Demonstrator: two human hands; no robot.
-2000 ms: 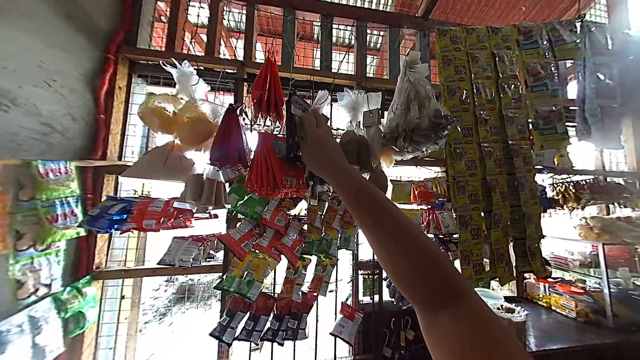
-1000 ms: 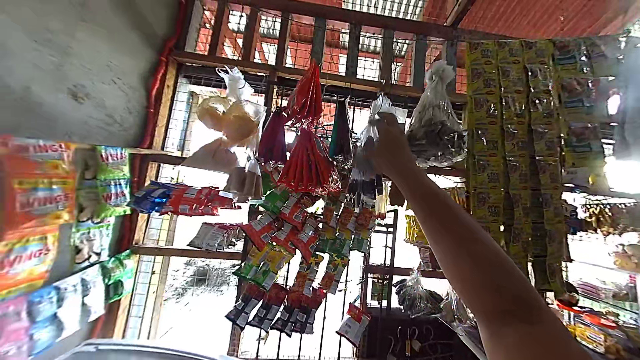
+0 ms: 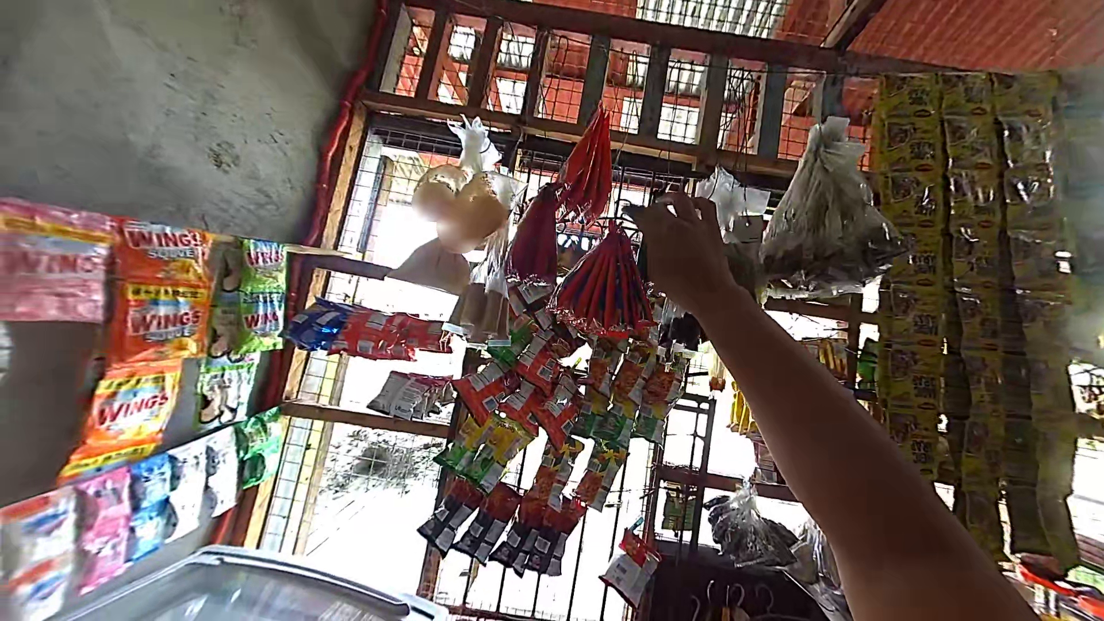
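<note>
Raised from the lower right, my right hand point(image 3: 686, 250) is at the row of hanging goods, its fingers bent beside the top of a bundle of long red packets point(image 3: 604, 289). Whether the fingers grip a hook or a dark bundle behind them cannot be told. A second red bundle point(image 3: 588, 164) hangs above, and a dark red one point(image 3: 535, 235) is to its left. Just right of my hand hangs a knotted clear plastic bag point(image 3: 733, 207), partly covered by the hand; a larger knotted bag with dark contents point(image 3: 824, 216) is farther right. My left hand is out of view.
Strings of snack packets point(image 3: 543, 405) hang below against a wire-mesh window. A bag of round pale items point(image 3: 461, 207) hangs left. Detergent sachets point(image 3: 134, 405) line the wall above a clear-lidded container point(image 3: 250, 586). Yellow sachet strips point(image 3: 914, 259) hang at right.
My right hand has moved left, from the knotted clear bag one second ago to beside the lower red bundle. The view has shifted, showing more of the left wall.
</note>
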